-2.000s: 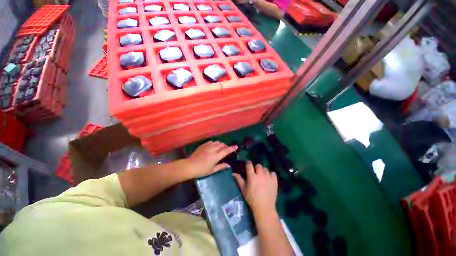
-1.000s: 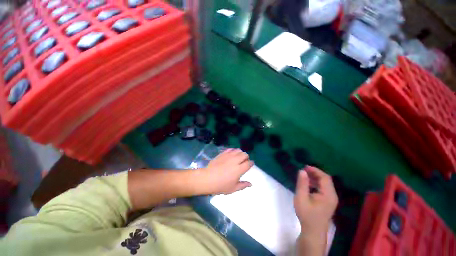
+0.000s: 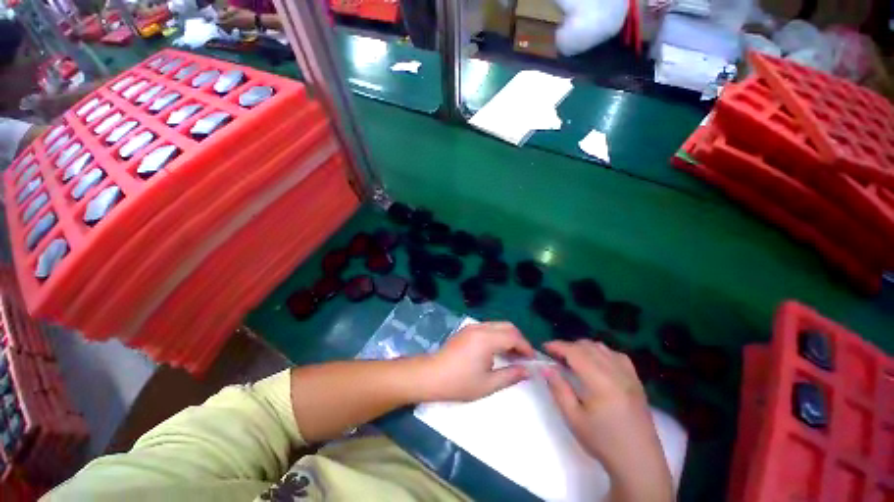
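Observation:
My left hand and my right hand meet over a white sheet on the green bench. Their fingertips pinch a small clear, shiny piece between them; whether a unit is with it is hidden. Many black rounded device units lie loose on the bench beyond my hands. A clear plastic sheet lies by my left wrist, partly under the white sheet.
A tall red-orange tray stack with grey units stands at left. A right-hand tray holds dark units. Crooked empty trays lie at far right. Torn white paper lies across the bench beyond a metal upright. Another person's sleeve shows top left.
My hands have come together over the white sheet; a second ago they were apart, the right near the loose units. The view has shifted, showing more beyond the bench.

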